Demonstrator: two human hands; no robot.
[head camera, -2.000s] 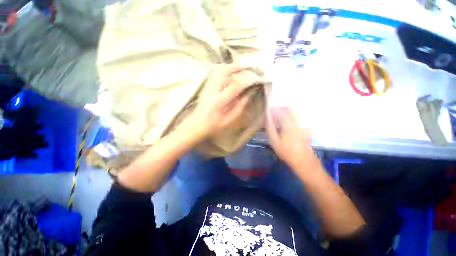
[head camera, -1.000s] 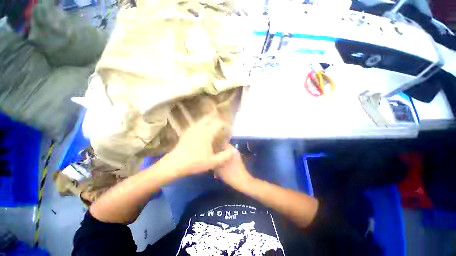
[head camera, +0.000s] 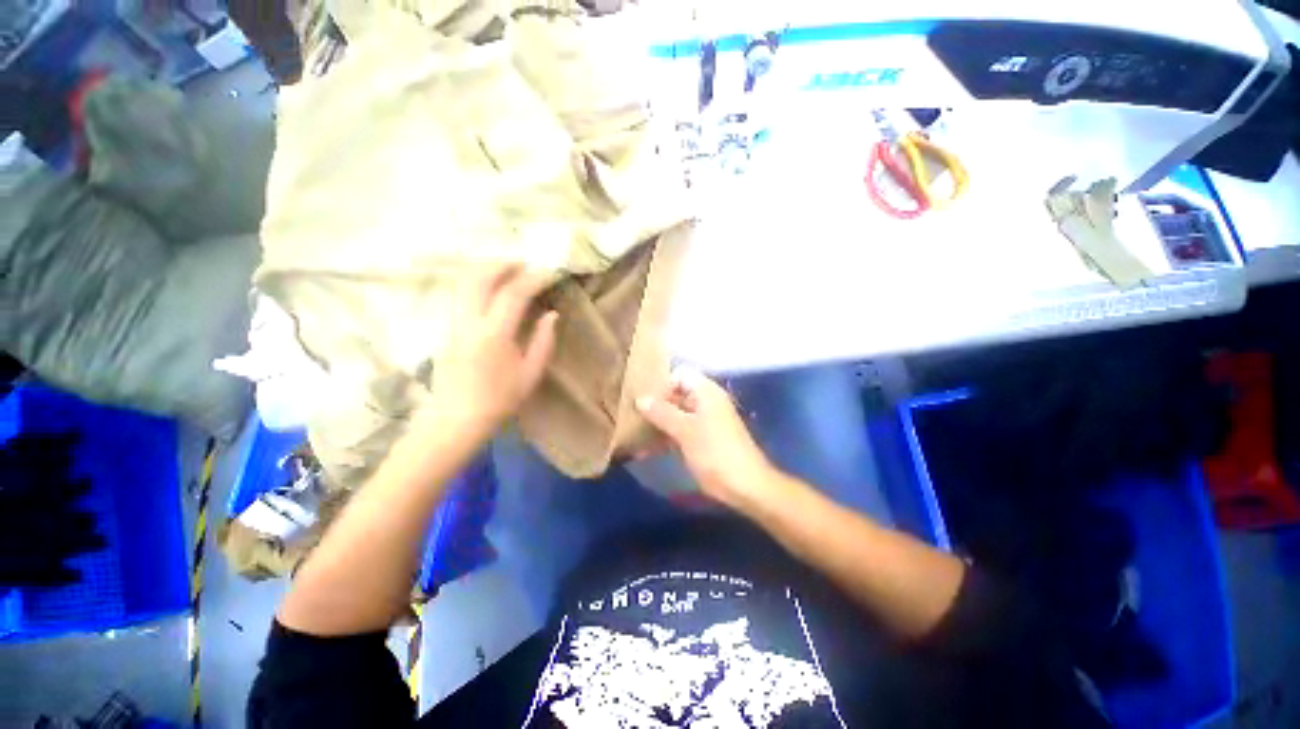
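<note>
The khaki garment (head camera: 414, 185) lies in a wrinkled heap left of the needle area, with a darker tan part (head camera: 606, 356) hanging over the table's front edge. My left hand (head camera: 499, 356) rests on the garment with its fingers apart. My right hand (head camera: 706, 432) pinches the right edge of the darker part between thumb and fingers, below the table edge. White cloth (head camera: 282, 368) shows at the garment's left side. The sewing machine (head camera: 855, 50) is at the back right; its small metal needle parts (head camera: 720, 140) are beside the garment.
Red and yellow handled snips (head camera: 915, 174) lie on the machine bed. Tan strips (head camera: 1095, 231) lie beside a parts tray (head camera: 1186, 231) at right. Grey-green bundles (head camera: 121, 285) are at far left. Blue crates (head camera: 143, 534) stand on both sides below, and a red container (head camera: 1249, 442) at far right.
My hands were together at the front edge of the garment; now they are apart, the left further up on the cloth. The darker tan part is spread between them. The view has also shifted.
</note>
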